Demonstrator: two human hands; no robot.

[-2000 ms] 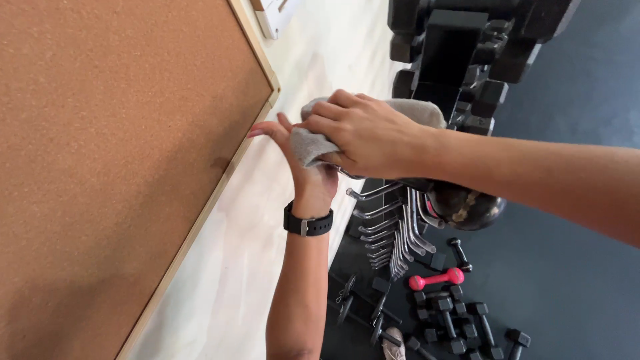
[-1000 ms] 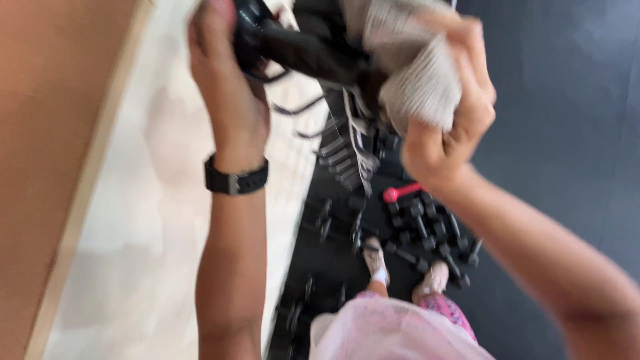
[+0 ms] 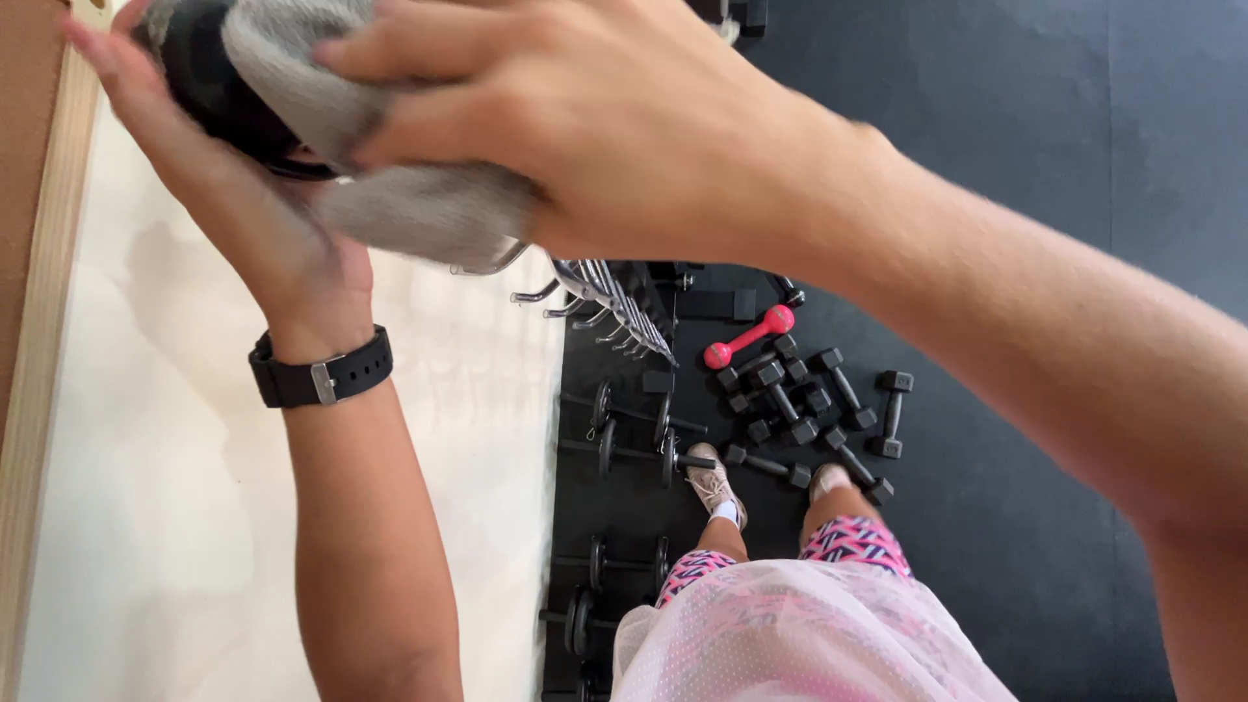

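Observation:
At the top left, my left hand, with a black watch strap on its wrist, supports a black, rounded, worn object that looks like a dumbbell; the cloth and the frame edge hide part of it. My right hand grips a grey cloth and presses it against the black object. The fingers of the right hand are slightly blurred.
A wall rack with metal hooks is below the hands. On the black floor lie a pink dumbbell and several black dumbbells near my shoes. Bars with weight plates stand by the white wall. A wood-framed board edges the left.
One second ago the black object's handle showed between my hands, with the cloth at its right end. Now the cloth is at the rounded end beside my left palm. The view has shifted.

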